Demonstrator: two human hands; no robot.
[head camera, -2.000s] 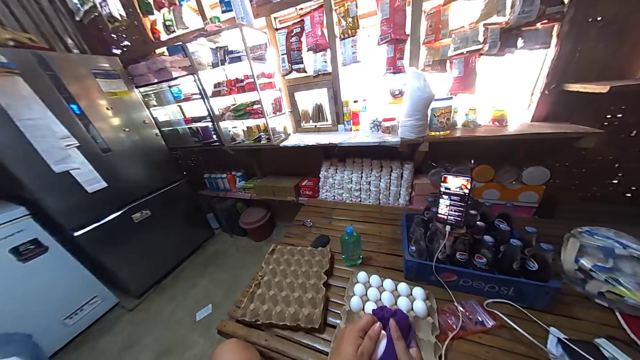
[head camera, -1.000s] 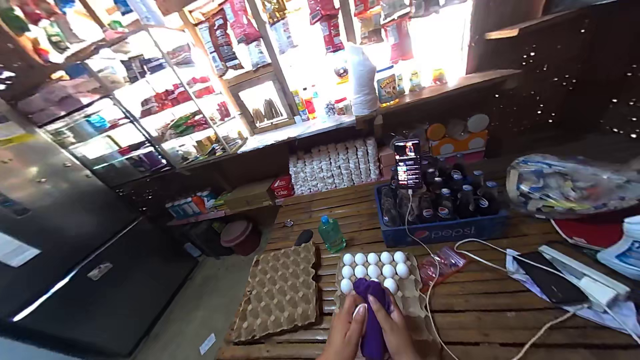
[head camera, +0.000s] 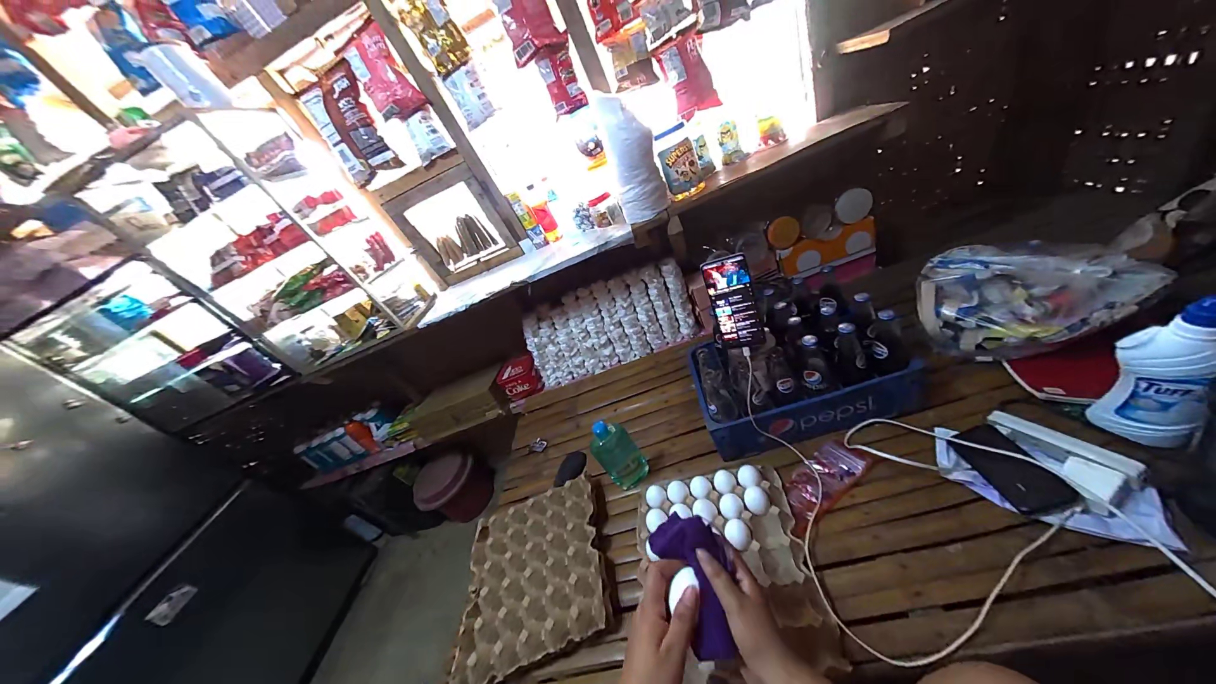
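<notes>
A white egg (head camera: 681, 586) is held in my left hand (head camera: 657, 622), its shell showing between the thumb and fingers. My right hand (head camera: 746, 617) grips a purple cloth (head camera: 701, 570), which lies against the egg's right side and stretches above it. Both hands are over the near part of a cardboard egg tray (head camera: 777, 541). Several white eggs (head camera: 728, 505) sit in the tray's far rows; the cloth and hands hide some cups. To the left lies another cardboard egg tray (head camera: 537, 570) with no eggs visible. A green bottle with a blue cap (head camera: 619, 456) stands behind the trays.
A blue crate (head camera: 807, 418) of glass bottles, with a lit phone (head camera: 732, 299) at its front, stands beyond the eggs. A white cable (head camera: 826, 608) loops across the slatted wooden table, near a red plastic packet (head camera: 831, 475). Farther right are a dark phone (head camera: 1016, 467), power strip and white jug (head camera: 1164, 380).
The view has swung to the right. The white egg, hidden behind the cloth and fingers one second ago, now shows beside the cloth.
</notes>
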